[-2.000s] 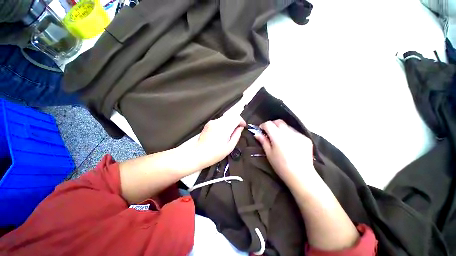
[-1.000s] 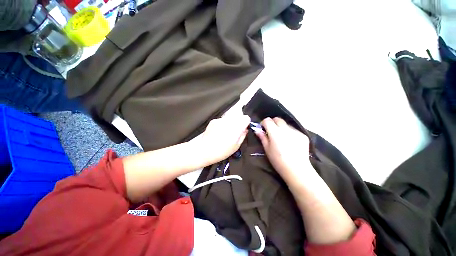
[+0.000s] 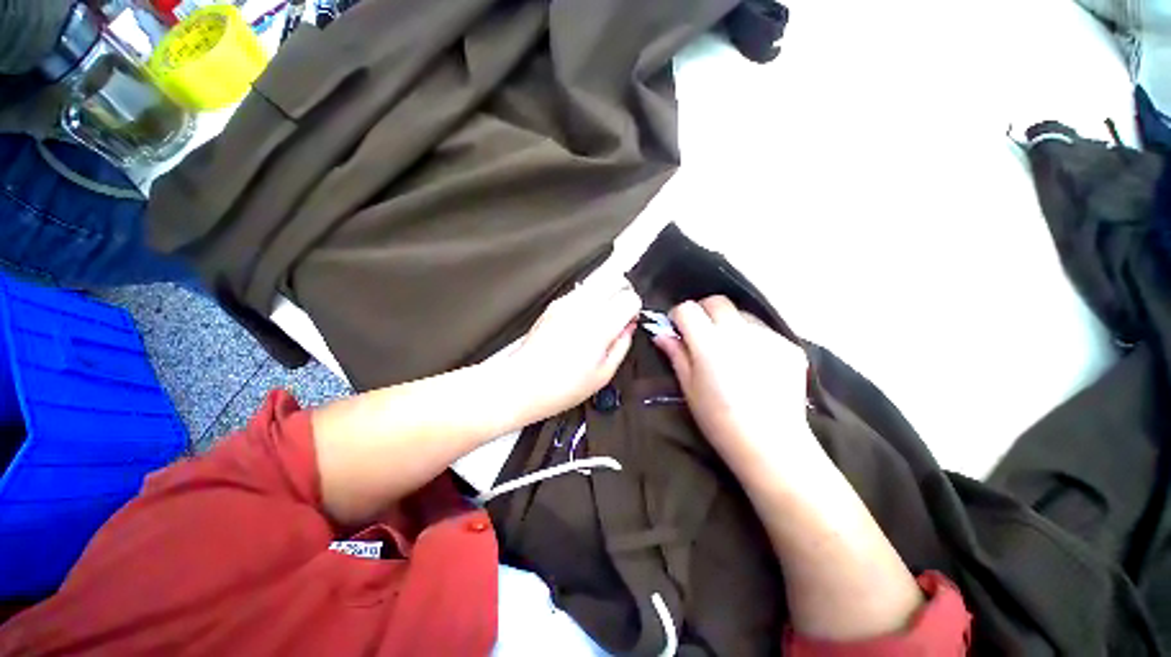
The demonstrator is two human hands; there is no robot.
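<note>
Dark brown trousers [image 3: 693, 494] lie under both hands, partly on the white table and partly in the lap. My left hand [image 3: 581, 336] pinches the cloth near the waist, above a dark round button [image 3: 605, 399]. My right hand [image 3: 735, 366] is closed around a small silvery tool [image 3: 660, 325], probably thread snips. Its tip shows between the two hands, and the fingers hide the rest. An off-white drawstring [image 3: 552, 475] hangs below the button. A thin pale line marks a pocket opening [image 3: 663, 401].
More brown trousers [image 3: 475, 193] lie beyond my left hand, others [image 3: 1092, 231] at the right. The white table [image 3: 886, 193] shows between them. A yellow tape roll [image 3: 209, 58] and glass mug [image 3: 126, 109] stand upper left. A blue crate [image 3: 90, 424] and a person's jeans [image 3: 84, 218] are at left.
The hands have come slightly closer together at the same spot, and less of the tool shows between them. The camera view has shifted a little.
</note>
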